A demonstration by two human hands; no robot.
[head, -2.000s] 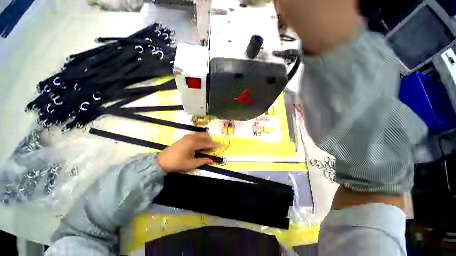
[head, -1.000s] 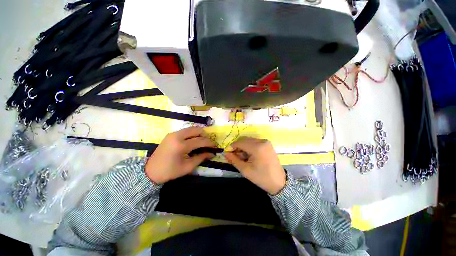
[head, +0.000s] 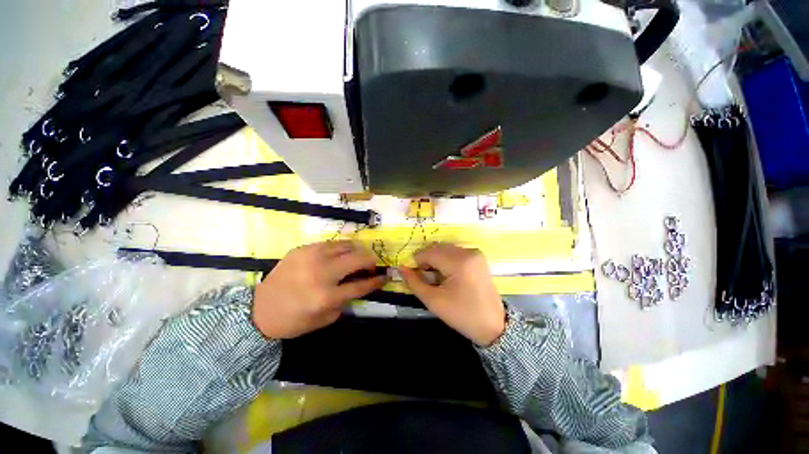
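Observation:
My left hand (head: pixel 315 285) and my right hand (head: pixel 459 288) meet in front of the sewing machine head (head: pixel 497 97). Their fingertips pinch the end of a black strap (head: pixel 200 259) that runs out to the left under my left hand. A small silvery spot shows between the fingertips; whether it is a ring cannot be told. Thin dark thread tails (head: pixel 410 244) curl just above the fingers. Another black strap (head: pixel 275 204) lies behind, its ringed end near the work plate. A flat stack of black straps (head: pixel 381 353) lies below my hands.
Ringed straps (head: pixel 115 115) are heaped at left, above a clear plastic bag of rings (head: pixel 75 324). Loose D-rings (head: pixel 652 270), a red cord (head: pixel 628 160) and a bundle of ringed straps (head: pixel 736 213) lie at right. Yellow tape (head: pixel 541 283) edges the plate.
My right hand has come down from its raised place at right to meet my left hand at the strap end. The view has moved closer to the machine. In the last second the fingers shifted slightly.

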